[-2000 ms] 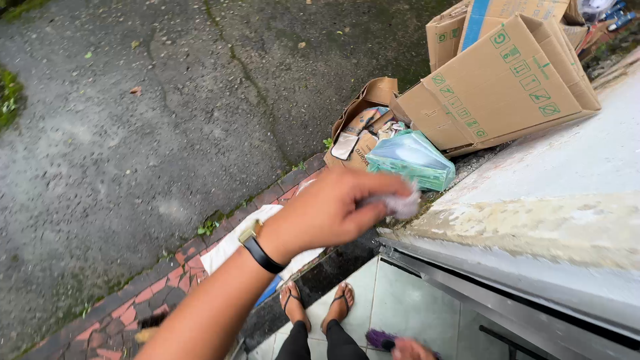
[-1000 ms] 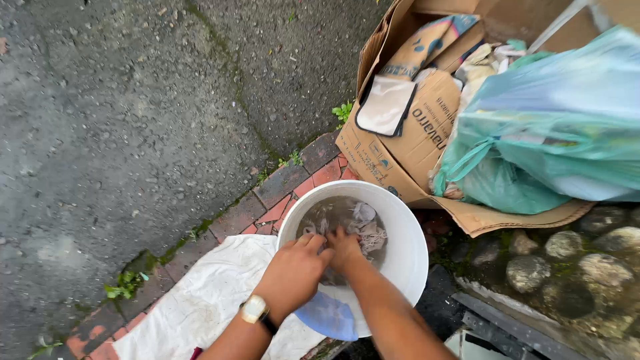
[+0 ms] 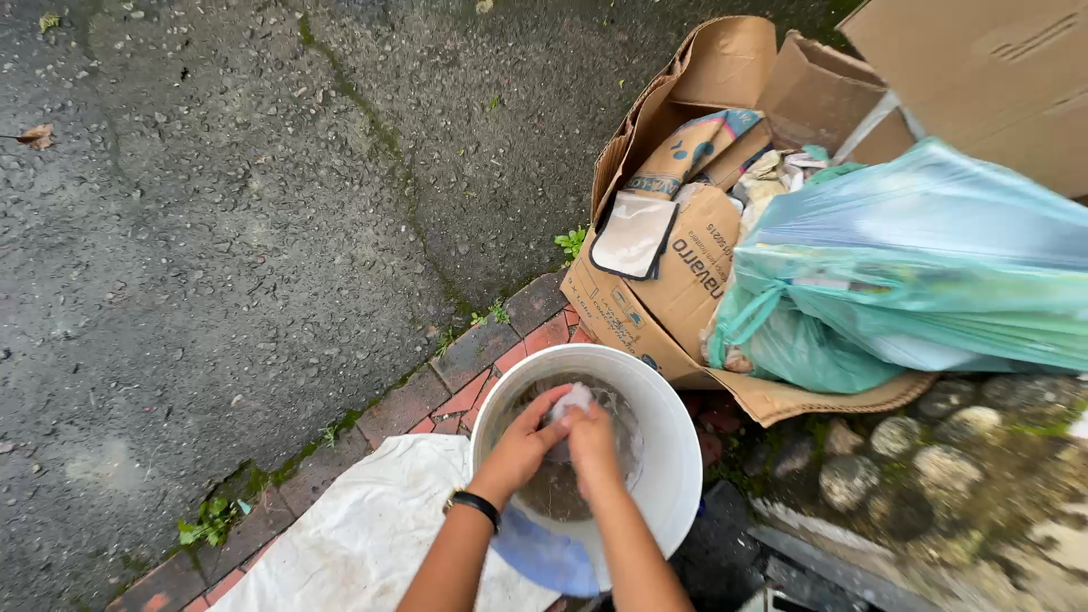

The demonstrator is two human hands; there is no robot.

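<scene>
A white plastic bucket point(image 3: 671, 476) holds murky brown water point(image 3: 552, 497). Both of my hands are inside its rim, above the water. Between them is a wet, pale, bunched cloth point(image 3: 575, 398). My left hand point(image 3: 520, 442), with a black-banded watch at the wrist, has its thumb and fingers around the cloth's near side. My right hand point(image 3: 592, 442) presses on the cloth from the right, its fingers curled and slightly blurred. A translucent blue patch shows on the bucket's near wall.
A white cloth sheet point(image 3: 374, 527) lies left of the bucket over brick edging point(image 3: 476, 357). Beyond is an open cardboard box point(image 3: 612, 327) with a tied green plastic bag point(image 3: 850, 314) and a pale square pad point(image 3: 633, 234). Rounded stones point(image 3: 850, 480) line the right side; rough asphalt point(image 3: 238, 255) spreads left.
Two seconds ago my left hand held a pale wad out over the ground. One second ago both hands were down in the bucket's water; now they are raised a little with the cloth between them.
</scene>
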